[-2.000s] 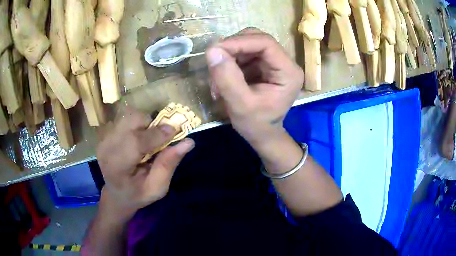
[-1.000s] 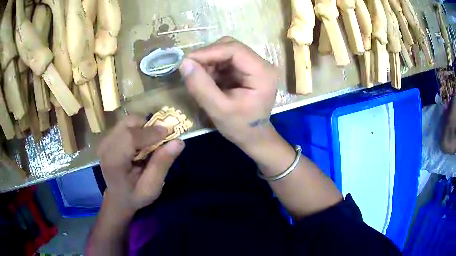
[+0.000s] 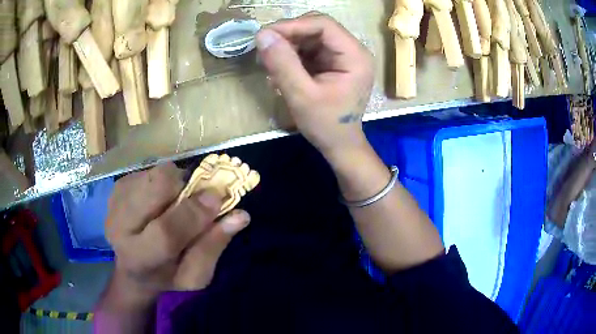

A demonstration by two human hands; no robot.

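A tan leg part's ridged foot end with dark wavy lines shows above my left hand, which grips it in front of the table edge; the rest of the part is hidden by the hand. My right hand pinches a thin pale applicator stick between thumb and forefinger. The stick's visible length lies over the small oval dish, which holds a clear or whitish liquid on the table. Most of the stick's held end is hidden by my fingers.
Piles of tan leg parts lie at the left and right of the table. Thin spare sticks lie beyond the dish. A blue tote with a white liner stands below right, another below left. Another person's arm shows at the right edge.
The view has shifted, so the table and dish sit higher. The right hand has moved from beside the dish to its rim, with the stick in the dish. The left hand keeps its grip.
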